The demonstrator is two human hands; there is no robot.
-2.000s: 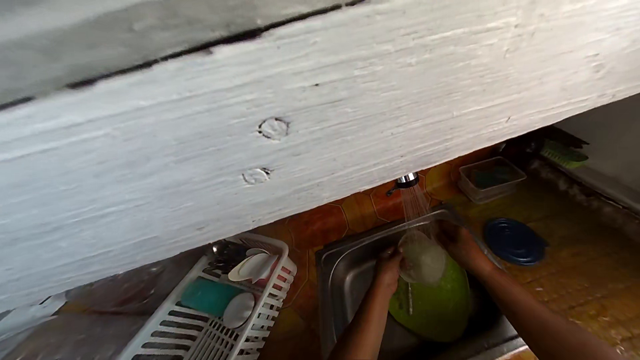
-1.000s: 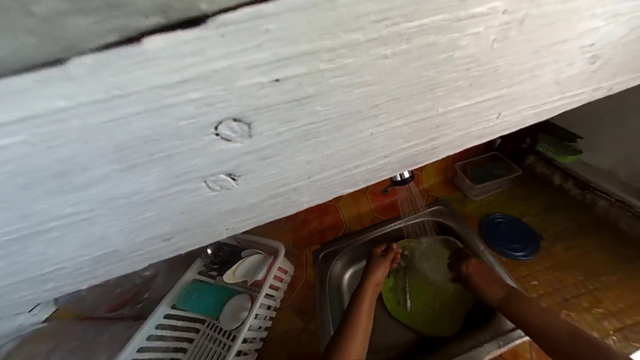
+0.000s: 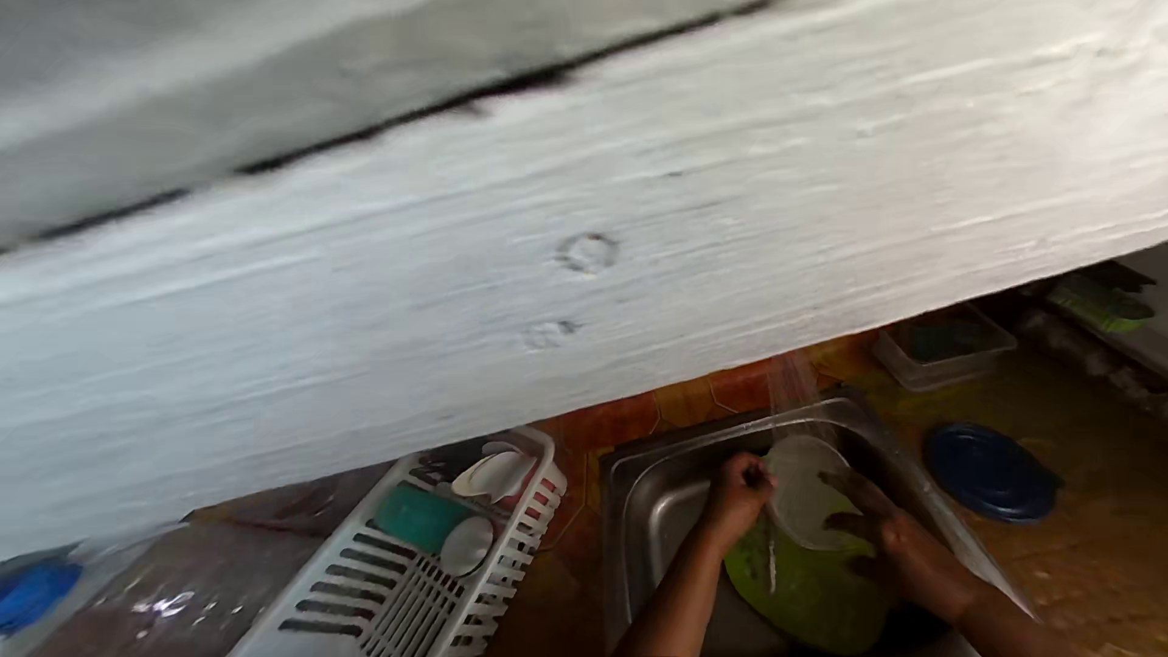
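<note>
A translucent round lid or shallow dish (image 3: 808, 493) is held by its left edge in my left hand (image 3: 737, 497), under water running from above. My right hand (image 3: 890, 538) has its fingers spread at the right side of the translucent piece; whether they press on it is hard to tell. Below both hands a green plastic basin or large dish (image 3: 812, 602) lies in the stainless steel sink (image 3: 657, 525). The tap itself is hidden behind the white beam.
A white painted beam (image 3: 456, 301) crosses the upper view. Left of the sink stands a white plastic dish rack (image 3: 538, 511) with a teal cup (image 3: 422, 516) and pale dishes (image 3: 495, 474). On the right counter are a blue lid (image 3: 990, 470) and a clear plastic container (image 3: 949, 356).
The translucent piece is raised above the green one, where a second ago it lay lower and was hard to make out. My right hand's fingers have spread. The view has shifted, hiding the tap.
</note>
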